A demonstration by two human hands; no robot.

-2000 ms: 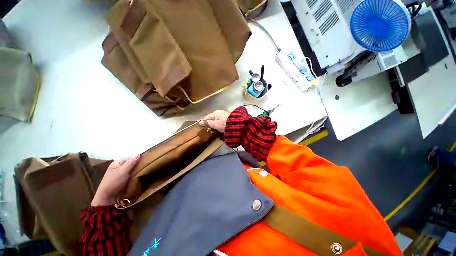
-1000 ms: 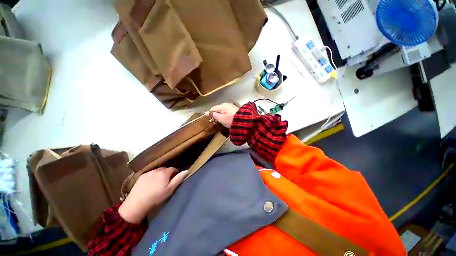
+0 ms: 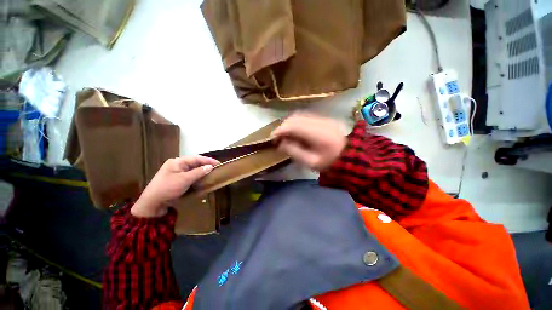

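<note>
A brown fabric bag (image 3: pixel 242 168) is held in front of the grey apron, its narrow opening facing up. My left hand (image 3: pixel 175 181) grips the bag's left end, with the thumb along the opening's edge. My right hand (image 3: pixel 312 139) is at the bag's right end with curled fingers and is motion-blurred. It seems to pinch the edge of the opening. The lower part of the bag hangs below my left hand. The bag's inside is mostly hidden.
A pile of brown bags (image 3: pixel 321 45) lies beyond my hands. Another brown bag (image 3: pixel 112 151) is at the left. A tool cup (image 3: pixel 378 110) and a power strip (image 3: pixel 451 108) stand at the right, beside a white machine (image 3: pixel 517 66). Grey-beige pieces (image 3: pixel 88 18) lie far left.
The view has shifted, so the table things sit further right. The bag's opening looks narrower. My left hand has moved from over the opening to grip the left end.
</note>
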